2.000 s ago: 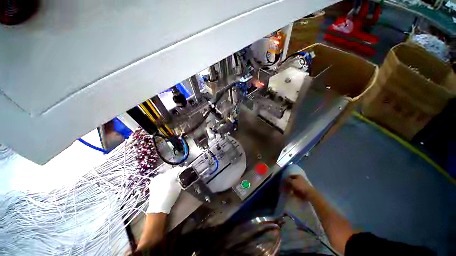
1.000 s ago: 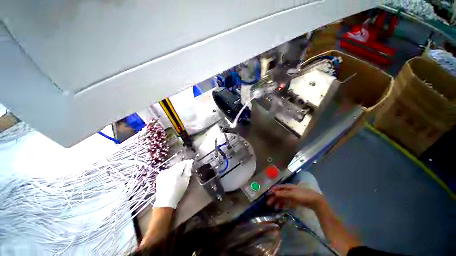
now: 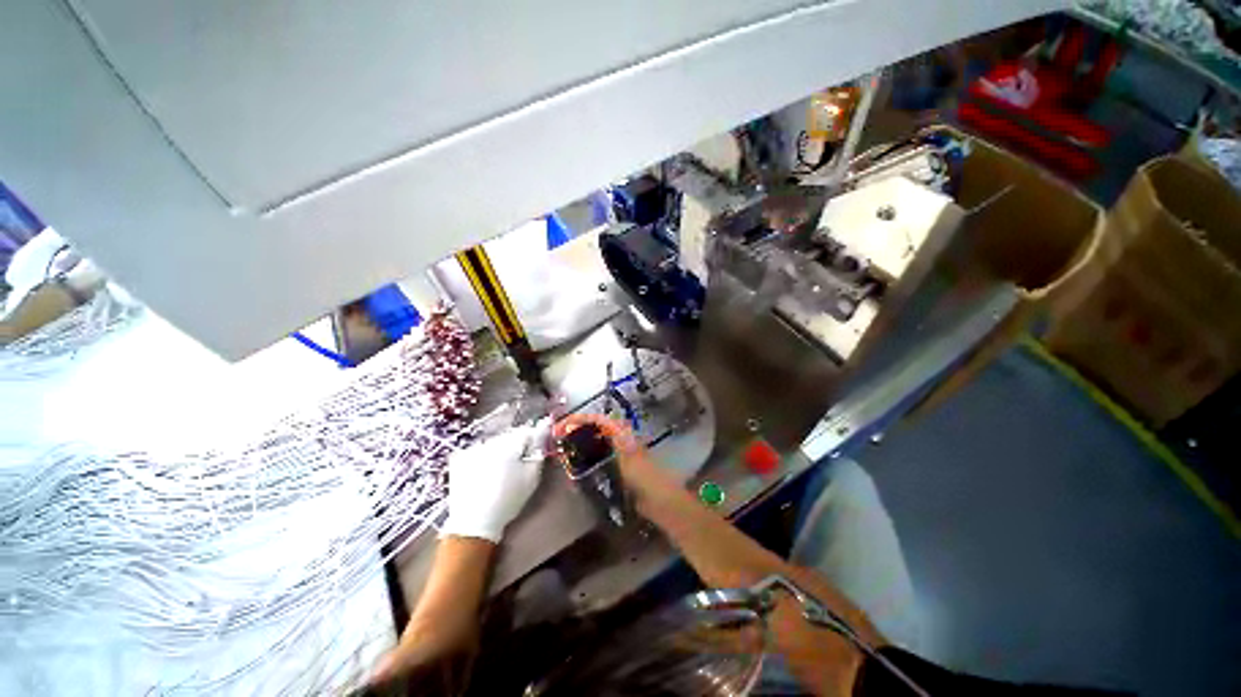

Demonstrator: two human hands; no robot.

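My left hand [image 3: 493, 479], in a white glove, is at the near-left side of the winding disc [image 3: 691, 449]. Its fingertips are close together beside the dark cable-end holder [image 3: 588, 447]; whether they pinch a cable end is too small to tell. My right hand [image 3: 599, 439], bare, reaches over the holder, its fingers close to my left fingertips. It is blurred, and what it holds cannot be told. The disc looks still, with small metal bars and a short blue tube on it. White cables [image 3: 272, 477] fan out at left, their red-brown ends [image 3: 452, 368] clustered beside my glove.
A green button [image 3: 712, 494] and red button [image 3: 761, 456] sit right of the disc. A yellow-and-black strip [image 3: 493, 302] stands behind the hands. A white cover [image 3: 449, 123] hangs overhead. A metal chute [image 3: 925, 357] and cartons [image 3: 1136, 293] are at right.
My right hand has moved from beside the buttons, left and forward to the cable-end holder. My left hand stays near the holder. The metal arms behind the disc have moved back from it.
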